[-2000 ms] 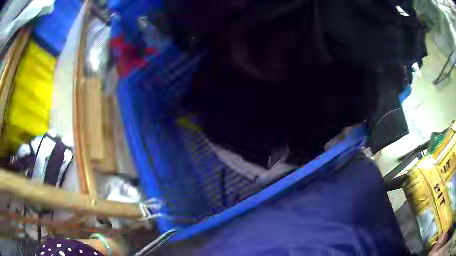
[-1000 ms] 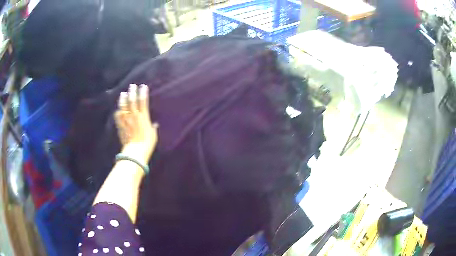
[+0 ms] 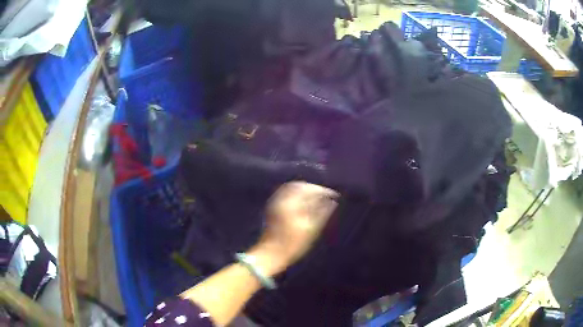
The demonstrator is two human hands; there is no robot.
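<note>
A large heap of dark denim garments [image 3: 447, 128] fills the middle of the view and hangs over a blue plastic crate [image 3: 119, 239]. My left hand [image 3: 299, 214], slightly blurred, reaches in from the bottom left. Its fingers are curled onto the dark cloth near the middle of the heap and appear to grip it. The fingertips are partly hidden in the cloth. My right hand is out of the picture.
The yellow-wrapped stool [image 3: 527, 300] and the black mallet head [image 3: 548, 317] are cut off at the lower right. White cloth [image 3: 556, 137] lies on a stand at the right. Another blue crate [image 3: 454, 35] stands behind. Boards [image 3: 80, 223] line the left.
My left hand has gone from lying flat with fingers spread to curled on the cloth, further right and lower. The view has turned left, and the heap's folds have shifted.
</note>
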